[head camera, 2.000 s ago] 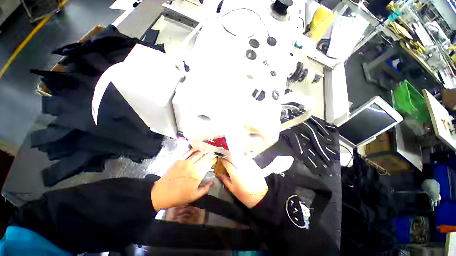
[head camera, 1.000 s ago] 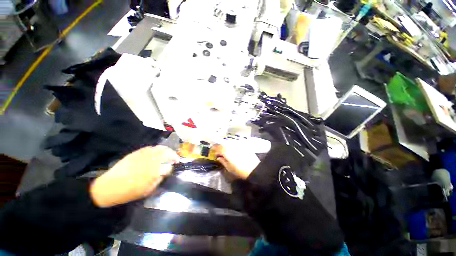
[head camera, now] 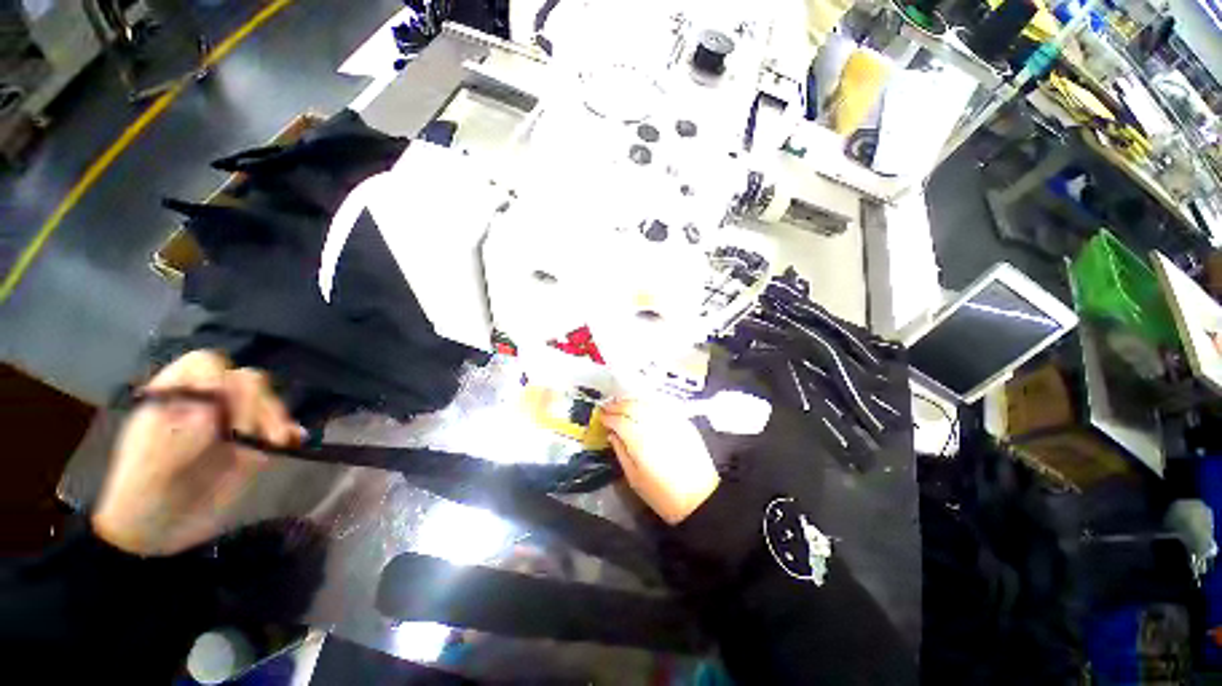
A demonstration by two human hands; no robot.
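A white industrial sewing machine (head camera: pixel 603 215) with red marking stands in the centre. My left hand (head camera: pixel 188 436), slightly blurred, is at the left, closed on the end of a black strip (head camera: pixel 402 462). The strip stretches right towards the yellow clamp piece (head camera: pixel 566 413) under the machine head. My right hand (head camera: pixel 657 449) is at the yellow piece, with fingertips touching its right side; whether it also holds fabric is hidden. Another black strip (head camera: pixel 523 600) lies across the shiny metal plate (head camera: pixel 462 533) near the front.
A pile of black cut strips (head camera: pixel 322 288) lies left of the machine. Narrow black pieces with white lines (head camera: pixel 818 355) lie to its right. A control screen (head camera: pixel 992 332) stands at the right, beyond it a green crate (head camera: pixel 1115 284) and a cardboard box (head camera: pixel 1043 416).
My left hand has moved from beside the clamp out to the far left, drawing a black strip out straight. My right hand has stayed by the yellow piece. The camera view has shifted.
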